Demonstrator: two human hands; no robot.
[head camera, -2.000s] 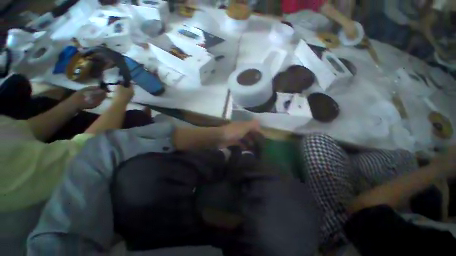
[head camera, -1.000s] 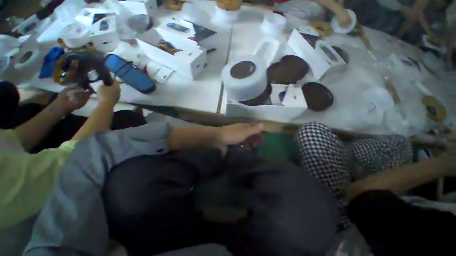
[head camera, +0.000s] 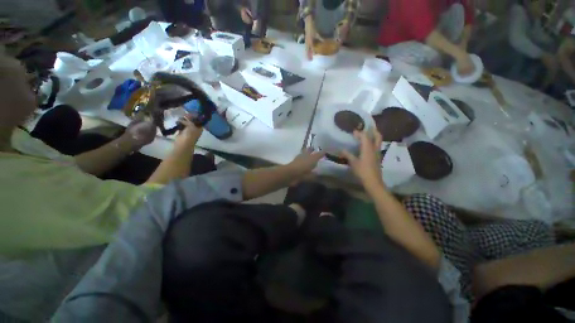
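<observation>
A frosted white round drum (head camera: 329, 128) with a brown disc (head camera: 348, 120) in its top stands near the table's front edge. My right hand (head camera: 365, 152) is over its right side, fingers spread; whether they touch it I cannot tell. My left hand (head camera: 307, 162) is at the table edge, just left of and below the drum, its fingers partly blurred. A white box (head camera: 397, 165) lies right of my right hand, partly hidden by it. Dark brown discs (head camera: 430, 160) lie to the right and behind the drum.
Open white boxes (head camera: 272, 107) lie left of and behind the drum. A blue pouch (head camera: 217, 124) is at left, beside a neighbour's hands (head camera: 186, 131) holding a dark strap. Clear plastic (head camera: 485, 170) covers the right side. People sit across the table.
My right hand has come into view and reached over the drum. My left hand has moved from above my lap to the table edge. The view has shifted, showing more of the far side.
</observation>
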